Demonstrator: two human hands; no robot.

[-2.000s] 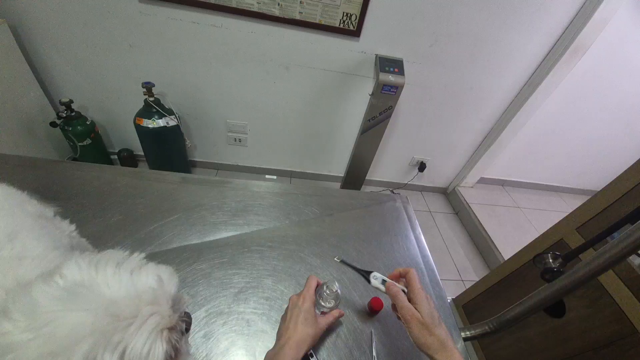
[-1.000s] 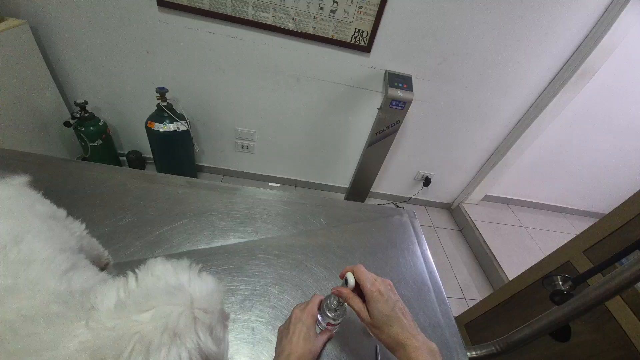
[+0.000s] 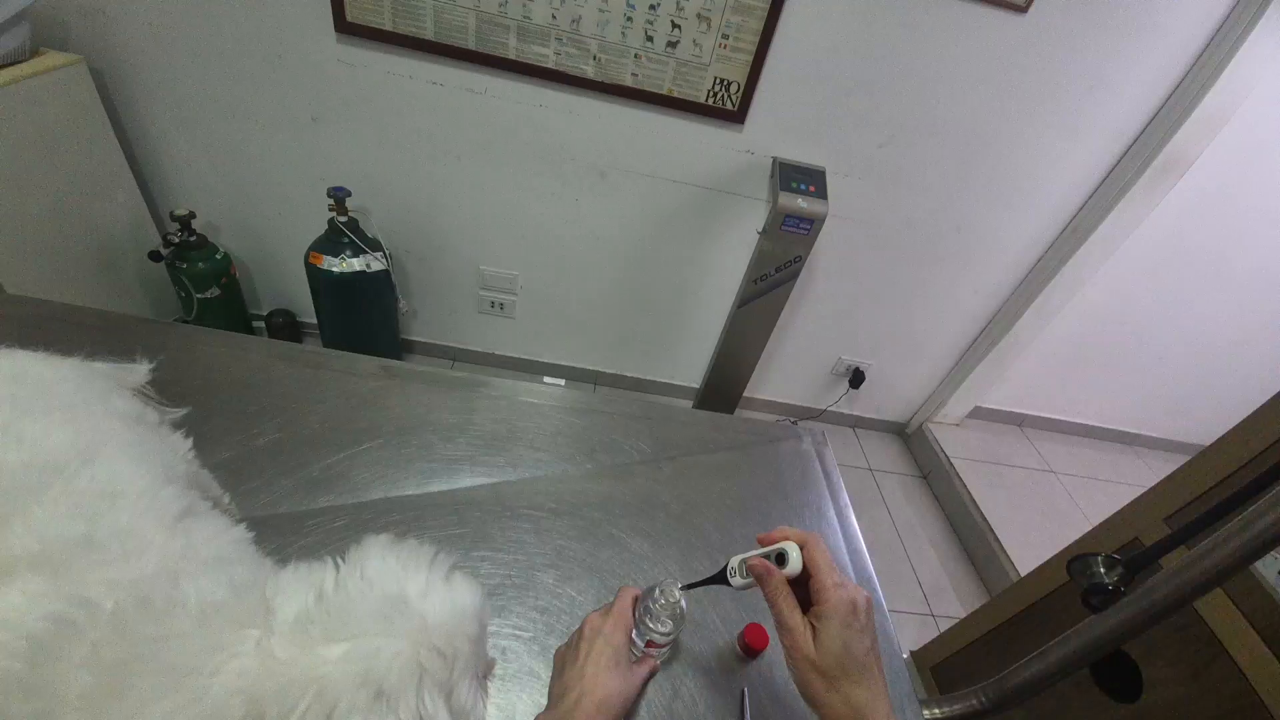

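Observation:
My left hand (image 3: 603, 655) grips a small clear glass bottle (image 3: 660, 612), uncapped, above the steel table near its right end. My right hand (image 3: 825, 625) pinches a white digital thermometer (image 3: 765, 565) between thumb and fingers. Its dark stem points left, and the tip is at the bottle's mouth; whether it is inside I cannot tell. A red cap (image 3: 753, 639) stands on the table between my hands. Below it, a thin object (image 3: 745, 703) is cut off by the frame edge. A dog with fluffy white fur (image 3: 370, 620) is on the table to the left.
The steel examination table (image 3: 560, 450) has its right edge just beyond my right hand. Against the wall are two green gas cylinders (image 3: 352, 290) and a metal scale column (image 3: 765, 290). At the lower right a stethoscope (image 3: 1100, 572) hangs by a curved metal rail (image 3: 1120, 640).
A second ago my right hand was over the bottle's mouth; it has drawn back to the right with the thermometer. My left hand has kept hold of the bottle.

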